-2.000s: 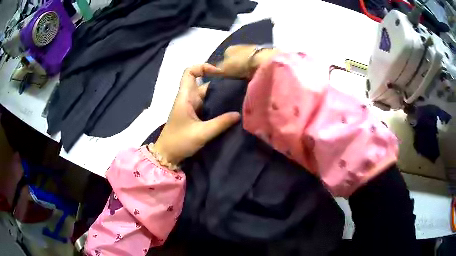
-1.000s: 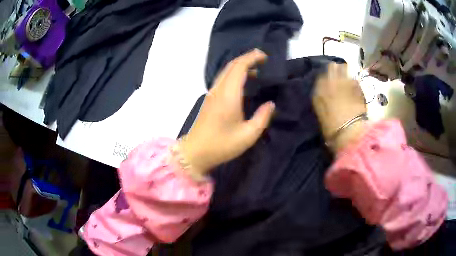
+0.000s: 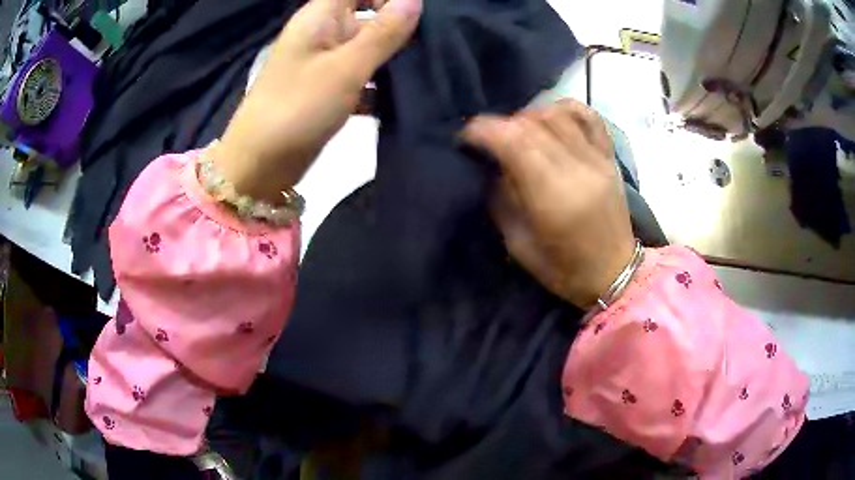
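Note:
A large dark garment panel [image 3: 375,309] hangs over the table's front edge and the lap, its upper part raised between my hands. My left hand [image 3: 314,80] is at the top, partly cut off by the picture's edge, with thumb and fingers closed at the panel's upper left edge. My right hand [image 3: 562,192] is blurred, its fingers curled on the cloth right of the middle. The folds hide some fingertips.
The white sewing machine head [image 3: 727,61] stands at upper right, with a dark scrap [image 3: 817,183] on its metal bed [image 3: 698,211]. Dark cut pieces [image 3: 159,122] and a purple device [image 3: 56,98] lie at left. A bare white table strip [image 3: 333,173] shows.
My left hand has moved up and left, closing on the cloth and drawing it up. My right hand has moved left, away from the machine bed. The view has shifted slightly.

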